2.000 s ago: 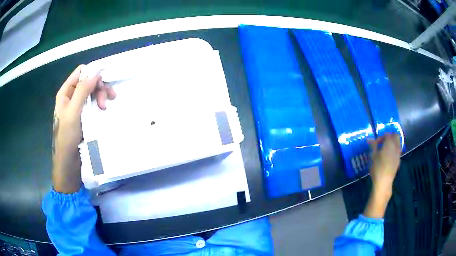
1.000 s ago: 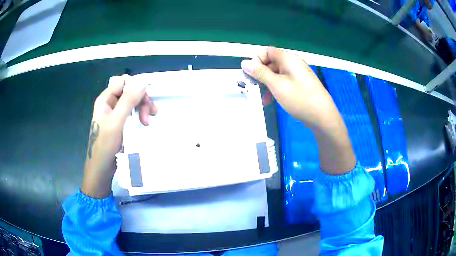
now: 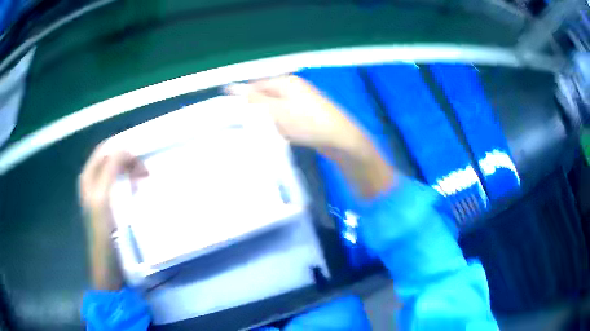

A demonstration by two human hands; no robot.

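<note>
The white plastic housing [image 3: 207, 187] lies tilted above the white work mat [image 3: 239, 288], its near edge over the mat. My left hand [image 3: 107, 181] grips its left far corner. My right hand [image 3: 297, 113] is at its right far corner, with the fingers on or just over the edge; blur hides the contact. A grey adhesive pad [image 3: 284, 192] shows as a thin dark mark near the right end, and another grey pad [image 3: 134, 244] near the left end. The picture is blurred.
Three blue release liner strips [image 3: 420, 123] lie on the dark bench to the right, partly behind my right arm. Small grey pieces [image 3: 467, 205] sit near the middle strip's end. The pale rail [image 3: 388, 55] and green belt [image 3: 259, 32] run beyond. A dark crate [image 3: 524, 252] is at right.
The view has turned, and the housing appears further left and more slanted. My right hand appears further left, still by the far right corner. The grey pads look narrower.
</note>
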